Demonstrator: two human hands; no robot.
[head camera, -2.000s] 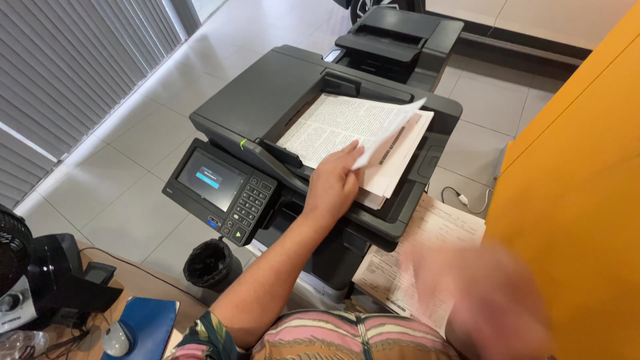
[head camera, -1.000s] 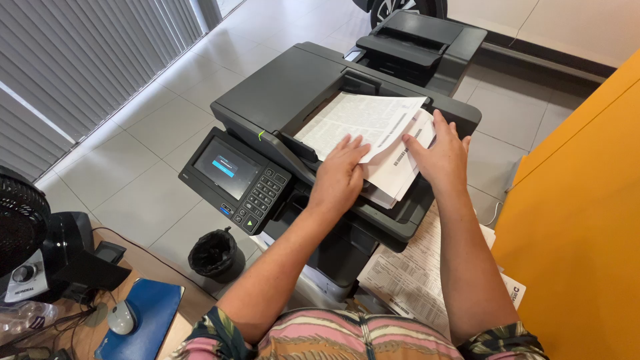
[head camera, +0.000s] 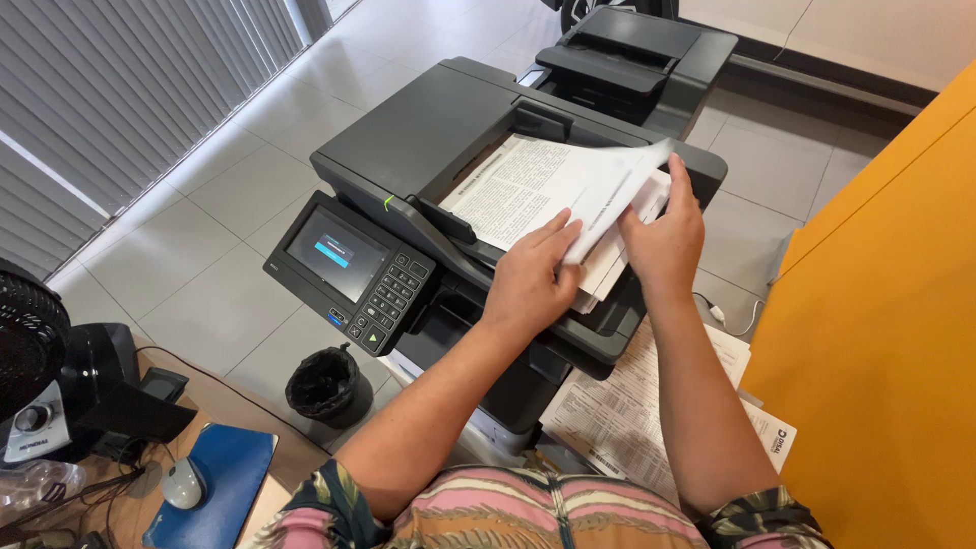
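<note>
A stack of printed paper sheets (head camera: 518, 187) lies in the feeder tray of a dark grey multifunction printer (head camera: 412, 126). My right hand (head camera: 667, 229) pinches the raised far corner of the top sheets between thumb and fingers, so they curl up off the pile. At the near edge of these sheets, my left hand (head camera: 537, 278) holds them between thumb and fingers. Left of the tray, the printer's control panel (head camera: 347, 267) has a lit screen and a keypad. More printed papers (head camera: 610, 404) lie below the printer's right side, partly behind my right forearm.
A waste bin with a black bag (head camera: 329, 385) stands on the tiled floor. An orange cabinet (head camera: 877, 320) borders the right side. At lower left, a desk holds a black fan (head camera: 30, 335), a mouse (head camera: 183, 483) and a blue folder or pad (head camera: 229, 473). Another dark machine (head camera: 633, 61) stands behind.
My right hand, a blur over the lower papers two seconds ago, came to the stack by one second ago. The top sheets' right side is now lifted higher in it.
</note>
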